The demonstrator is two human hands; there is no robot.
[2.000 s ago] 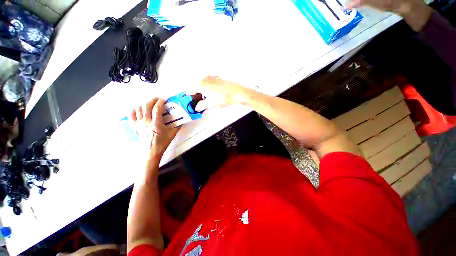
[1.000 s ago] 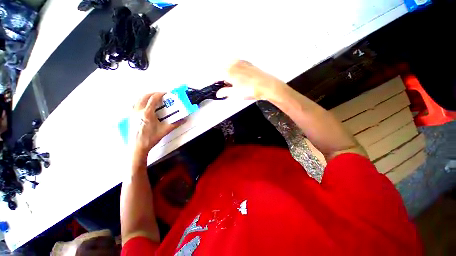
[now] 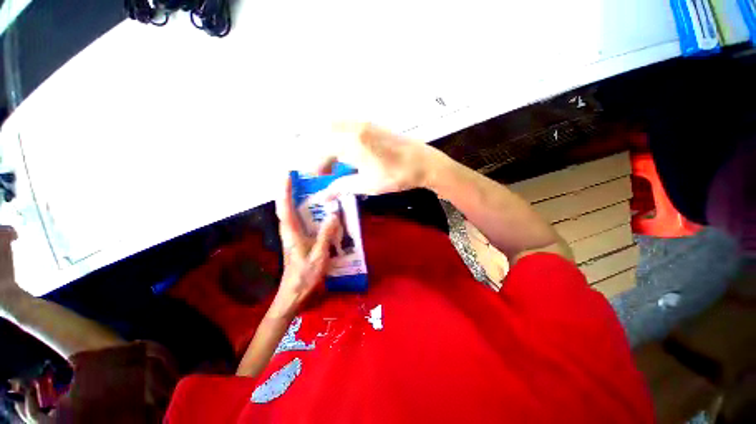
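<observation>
A blue and white retail box (image 3: pixel 346 257) is held upright over the bench's front edge, close to the red shirt. My left hand (image 3: pixel 305 248) is wrapped round the box, with the thumb across its printed face. My right hand (image 3: pixel 365 161) is at the box's upper end, with its fingers by the blue end flap (image 3: pixel 331 175); the fingers are blurred and overexposed. The cable does not show; whether it is inside the box is hidden.
Black coiled cables (image 3: pixel 207 12) lie at the top left of the white bench (image 3: pixel 497 50). Blue boxes (image 3: pixel 696 25) stand at the far right. Another person's arm (image 3: pixel 50 323) is at left. Brown cartons (image 3: pixel 588 224) and an orange-red stool (image 3: pixel 655 199) are below right.
The box has turned upright and moved off the bench towards my body. My right hand has moved from the cable at the box's opening to the flap. The view has shifted.
</observation>
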